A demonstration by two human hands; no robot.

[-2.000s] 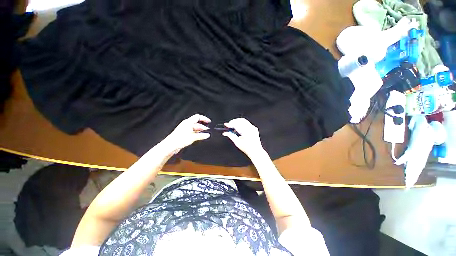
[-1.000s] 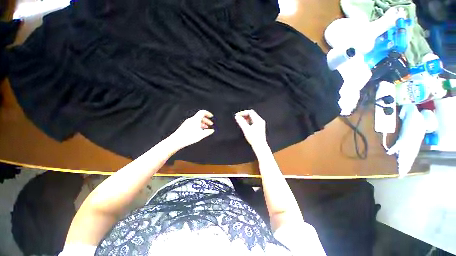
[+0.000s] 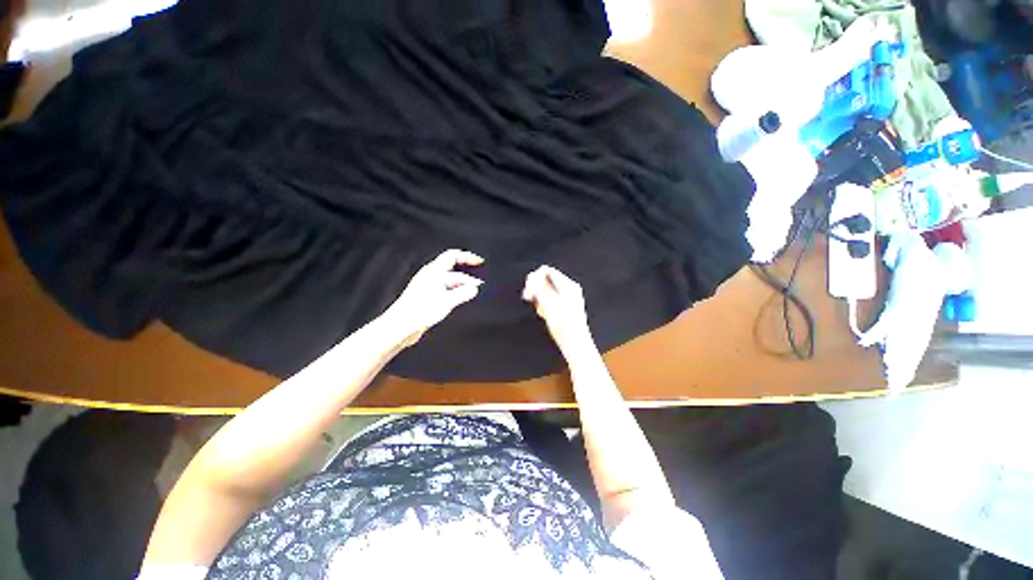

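A black dress (image 3: 374, 193) lies spread in folds over the table, its curved hem towards me. My left hand (image 3: 440, 288) is over the lower part of the dress, thumb and fingers pointing right with a small dark gap between them. My right hand (image 3: 553, 297) is a little to the right, fingers curled and tips close together. The hands are apart. Anything dark or thin in the fingers cannot be told from the black cloth.
The glossy brown table (image 3: 663, 360) has a yellow front edge. At the right lie black cable (image 3: 797, 323), a white power strip (image 3: 852, 255), white rounded shapes (image 3: 748, 79), blue and white bottles or packets (image 3: 855, 104) and pale green cloth (image 3: 923, 108). Dark cloth (image 3: 742, 482) is below the table.
My hands were close together around a small dark item two seconds ago; now they are apart. The view has shifted, so the dress and clutter sit further left.
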